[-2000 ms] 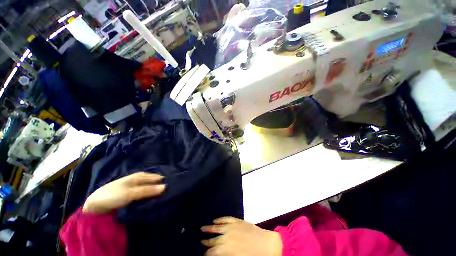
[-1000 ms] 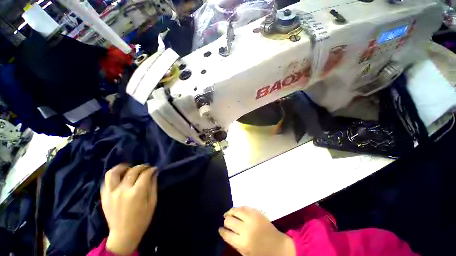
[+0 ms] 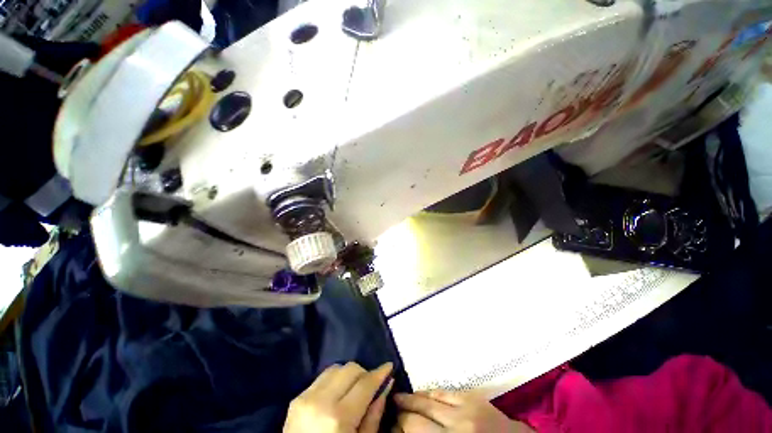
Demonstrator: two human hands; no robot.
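Observation:
The dark navy garment piece [image 3: 195, 364] lies in folds left of and below the machine head. The white lockstitch machine [image 3: 406, 110] with red "BAO…" lettering fills the upper view, seen close. Its tension dial [image 3: 311, 252] shows at the head's front. The needle and presser foot are hidden by the head. My left hand [image 3: 343, 399] pinches the garment's right edge near the bottom of the picture. My right hand [image 3: 453, 412] is close beside it, fingertips at the same edge, partly cut off by the picture's bottom; its grip cannot be made out.
A white table [image 3: 508, 313] with a printed scale along its front edge lies right of the garment. A glossy black tray or bag [image 3: 635, 228] lies under the arm at right. A white tape loop [image 3: 127, 101] sits at the head's left end. A bright pink sleeve [image 3: 652, 397] is at lower right.
The view has moved much closer to the machine head. My left hand has moved right to the garment's edge, beside my right hand, and its fingers have closed there.

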